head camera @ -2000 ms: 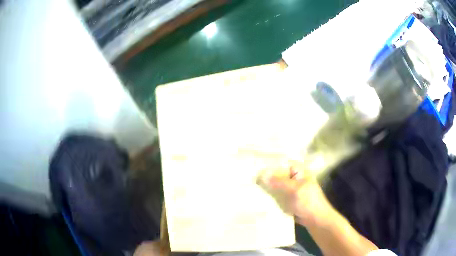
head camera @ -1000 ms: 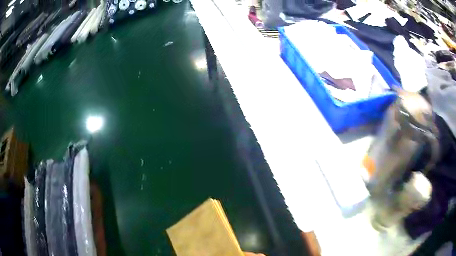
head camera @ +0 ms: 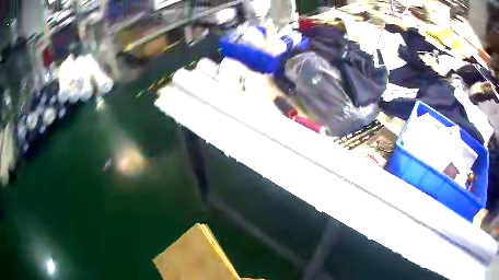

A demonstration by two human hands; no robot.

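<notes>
A tan, flat, rectangular stack of brown paper or card (head camera: 196, 256) rises from the bottom edge, left of centre. Its layered edge faces right. A small sliver of a hand (head camera: 253, 279) shows at the bottom edge beside the stack's right side; it is cut off, and I cannot tell which hand it is or how its fingers lie. No other hand is in view.
A long table with a white roll (head camera: 306, 158) along its edge crosses from upper left to lower right. On it are a blue crate (head camera: 432, 180) of cut pieces, another blue crate (head camera: 249, 54) and a clear plastic bag (head camera: 323, 90). Green floor (head camera: 109, 219) lies left; white rolls (head camera: 82, 79) stand beyond.
The view has swung right along the table and shows more of its far end. The tan stack, earlier large and face-on with two hands near it, now shows only partly at the bottom.
</notes>
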